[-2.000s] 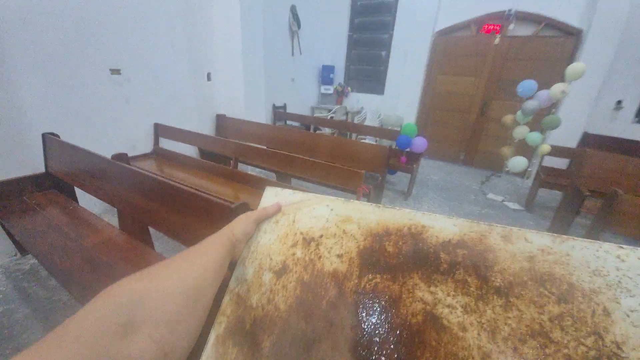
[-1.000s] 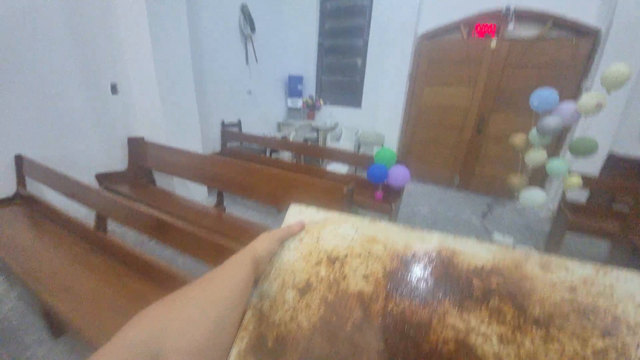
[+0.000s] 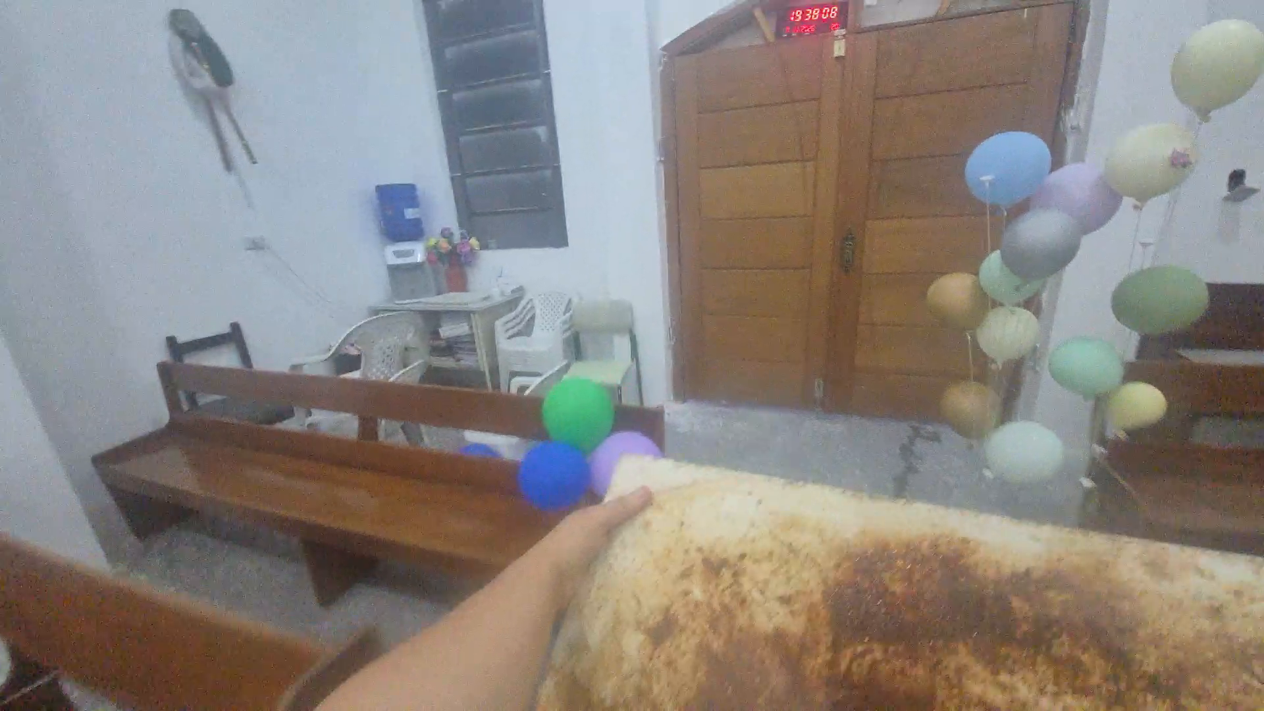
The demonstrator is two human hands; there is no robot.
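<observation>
A large flat white panel [image 3: 770, 583], heavily stained brown like rust, fills the lower right of the head view; what kind of panel it is I cannot tell. My left hand [image 3: 597, 538] grips its left edge near the top corner, the thumb lying on the stained face and the other fingers hidden behind. The forearm reaches up from the bottom edge. My right hand is out of view. Beyond the corner, green, blue and purple balloons [image 3: 578, 415] show just past my left hand.
Wooden pews [image 3: 395, 513] stand at left, more at right [image 3: 1175, 395]. Pastel balloons [image 3: 1007, 336] rise before the double wooden door [image 3: 760, 227]. White plastic chairs [image 3: 538, 326], a small table [image 3: 464, 306] and a water dispenser [image 3: 400, 222] stand by the back wall.
The view has advanced between the pews, and the door, the balloons and the back wall are nearer. My left hand keeps its hold on the panel's left edge.
</observation>
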